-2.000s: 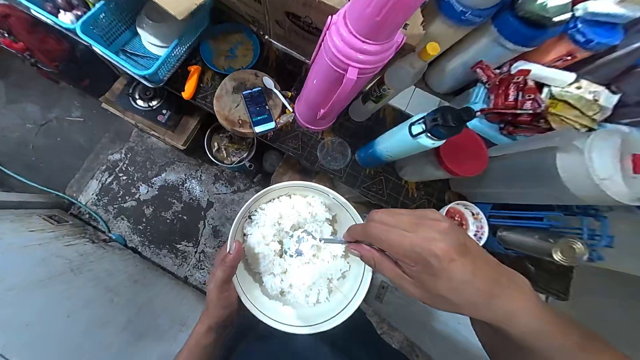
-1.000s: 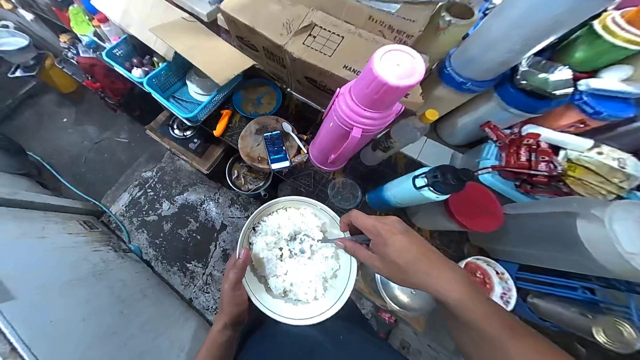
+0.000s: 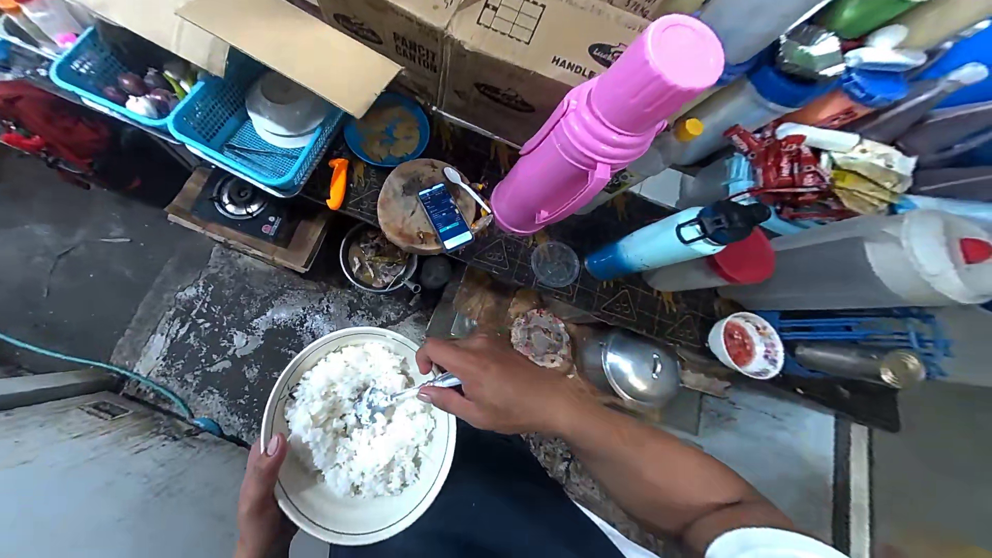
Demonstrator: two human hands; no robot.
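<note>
My left hand (image 3: pixel 263 496) grips the left rim of a pale bowl (image 3: pixel 333 523) with a dark line around its edge, thumb on the rim and fingers hidden beneath. White cooked rice (image 3: pixel 356 434) fills much of the bowl. From the right, my right hand (image 3: pixel 488 384) holds the handle of a metal utensil (image 3: pixel 415 391) between thumb and fingers. Its working end is down in the rice, so whether it is a spoon or a fork I cannot tell.
Beyond the bowl, a smartphone (image 3: pixel 444 217) lies on a round wooden chopping board (image 3: pixel 399 203). Nearby stand a pink thermos (image 3: pixel 577 147), a blue tumbler (image 3: pixel 659 244), a pot of food (image 3: pixel 376 260), a lidded metal pot (image 3: pixel 639 368), a small bowl (image 3: pixel 767 349) and blue baskets (image 3: pixel 256 151).
The view has shifted, bringing more of the baskets and cardboard boxes into sight. Both hands keep their holds on the bowl and the utensil, whose end stays in the rice.
</note>
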